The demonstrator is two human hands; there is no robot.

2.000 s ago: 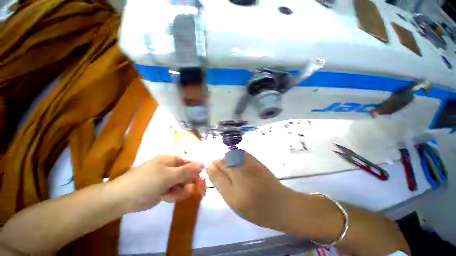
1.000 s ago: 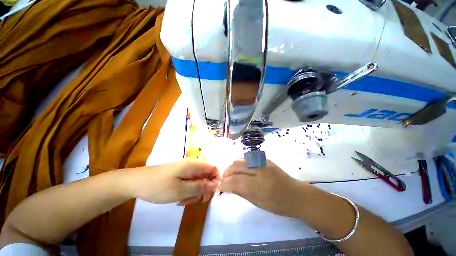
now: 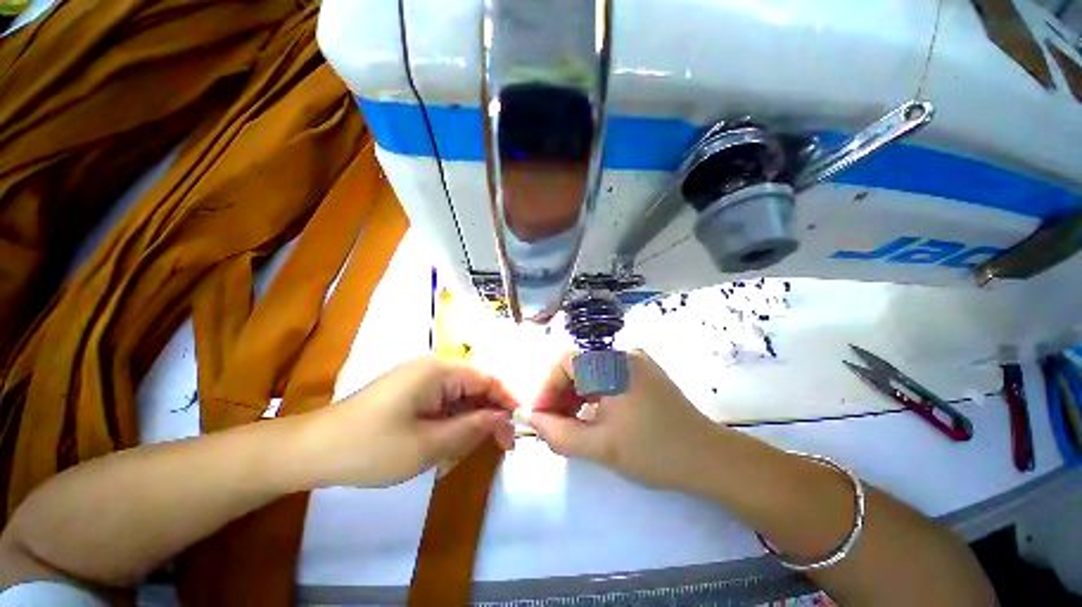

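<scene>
My left hand and my right hand meet fingertip to fingertip in front of the needle area of a white sewing machine. A rust-brown fabric strip hangs from under my left fingers to the table's front edge. My left fingers are closed on its upper end. My right fingertips are pinched at the same spot; bright lamp glare washes it out, and what they pinch is too small to tell. The presser foot and needle are hidden by glare and machine parts.
A large heap of rust-brown strips lies at the left. Thread snips and a slim red-handled tool lie at the right. Dark scraps dot the machine bed. The tension knob juts out above my right hand.
The view has shifted. My hands stay together at the same place by the needle area. My fingers have changed their pinch, with the right thumb and forefinger now more visibly apart behind the tips.
</scene>
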